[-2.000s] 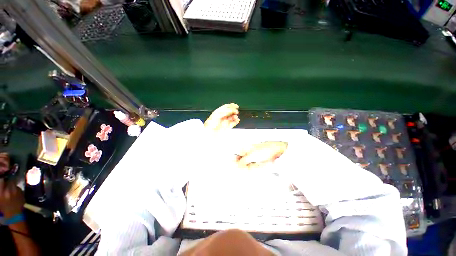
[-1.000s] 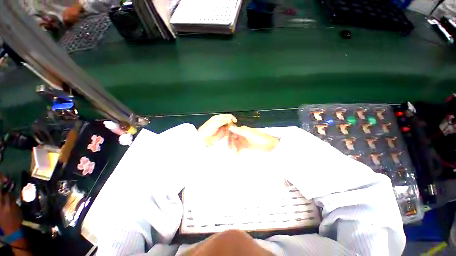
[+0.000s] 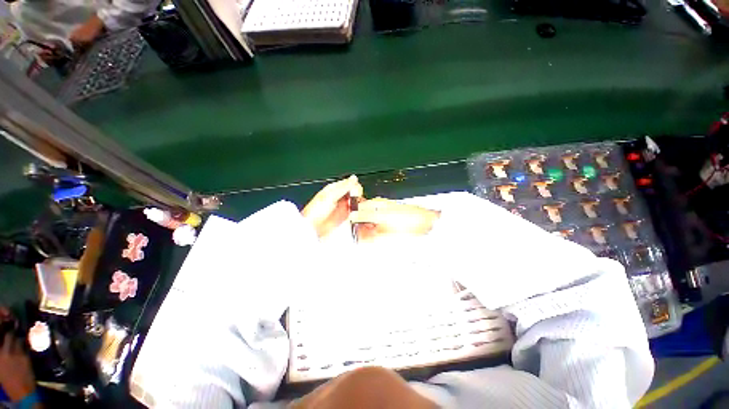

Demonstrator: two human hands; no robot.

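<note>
My left hand (image 3: 329, 207) and my right hand (image 3: 396, 218) meet above the far edge of a white sheet (image 3: 392, 319). A small dark piece (image 3: 353, 206) shows between their fingertips, and both hands appear to hold it. It is too small and overexposed to tell its shape. The sheet has rows of small dark slots near my body, and its far part is washed out to white. The sheet rests on a board with a dark edge.
A clear tray (image 3: 571, 214) with rows of copper-and-white parts lies at right. At left are two pink-white shaped parts (image 3: 135, 247), an open carton (image 3: 57, 286), a small bottle (image 3: 184, 234) and a metal post (image 3: 104, 152). Another person's hand (image 3: 14, 367) shows at lower left.
My right hand has moved left and away from me to meet my left hand, and a dark piece now shows between them. The view has turned slightly.
</note>
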